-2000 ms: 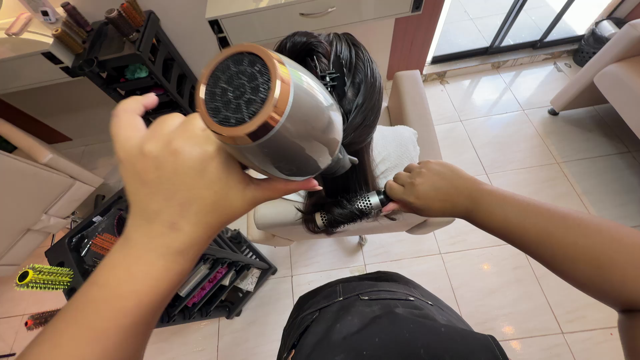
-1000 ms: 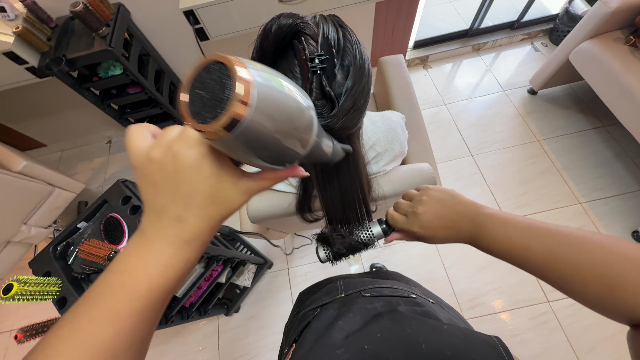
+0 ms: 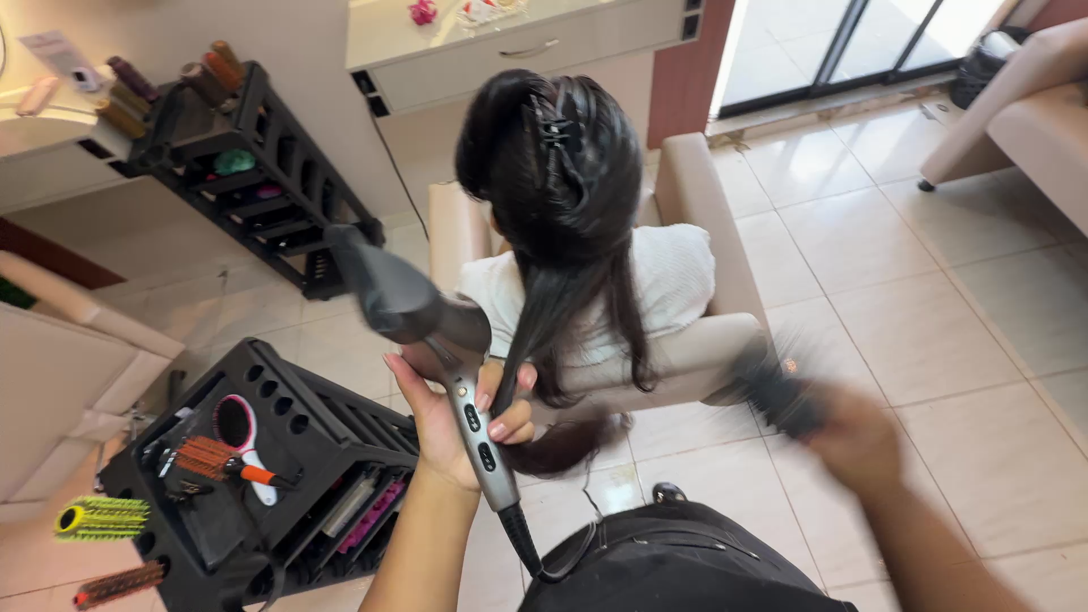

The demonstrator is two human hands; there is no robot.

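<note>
My left hand [image 3: 450,425] grips the handle of a grey hair dryer [image 3: 425,310], its nozzle pointing to the upper left. Between the fingers of that same hand runs a lock of dark hair [image 3: 552,306], its curled end hanging below. To the right, my right hand [image 3: 850,433] holds a round hairbrush [image 3: 769,391], both blurred and apart from the hair. A seated person's head [image 3: 552,161] is seen from behind, with a black hair clip [image 3: 552,132] in the hair and a white towel [image 3: 676,276] over the shoulders.
A black trolley [image 3: 323,425] at lower left carries an orange round brush [image 3: 204,459] and a paddle brush [image 3: 234,421]. Another black trolley [image 3: 280,144] stands behind it. The person sits in a beige chair [image 3: 710,195]; a beige sofa [image 3: 1037,127] is at upper right. The dryer's cord passes my apron.
The dryer has turned from lying across the hair to pointing up and left. My left fingers have taken hold of the lock. The brush, in the hair before, has moved right, out of it.
</note>
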